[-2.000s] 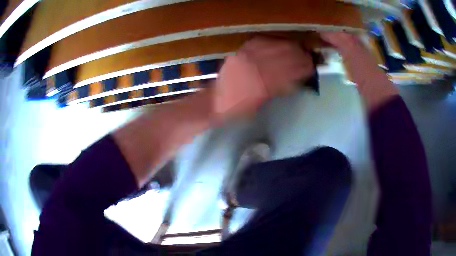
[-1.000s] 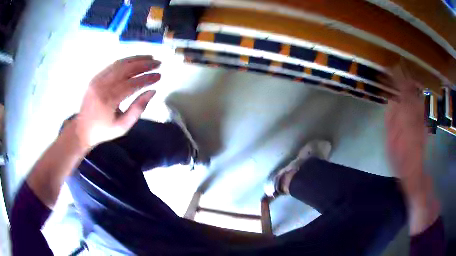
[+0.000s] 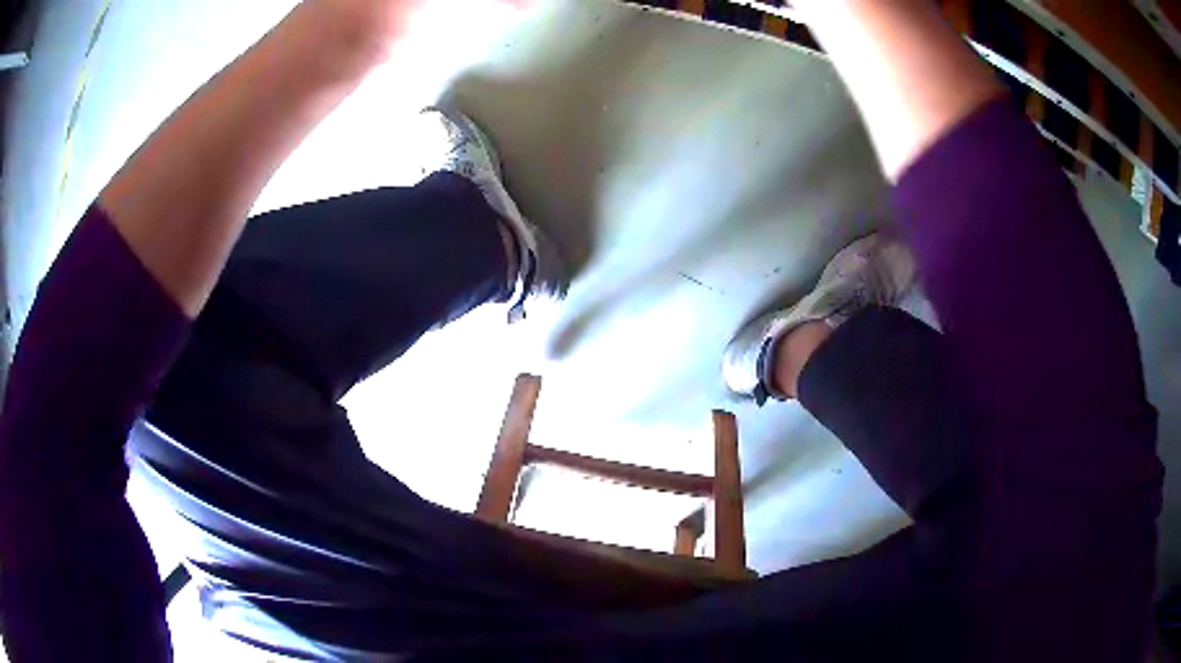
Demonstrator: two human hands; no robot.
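Observation:
The orange-brown rack shelves (image 3: 1101, 42) show at the top right, cut off by the picture's edge. Dark flat pieces lie spaced along the lower tiers, behind pale front rails (image 3: 1065, 114). My left forearm reaches up to the top edge at the left, and the hand beyond the wrist is cut off. My right forearm reaches up in front of the rack to the top edge, and that hand is also out of the picture. Whether either hand holds anything is hidden.
A low wooden stool frame (image 3: 619, 471) shows at the bottom centre, between my legs. My feet in light shoes rest on the smooth grey floor (image 3: 674, 156). A white upright part (image 3: 1142, 188) is at the far right. A yellowish floor line runs at the upper left.
Both hands have gone up out of the picture; a second ago the left was spread and empty. The view has tilted down, so the rack has shifted up and right and the blue-edged crate is gone.

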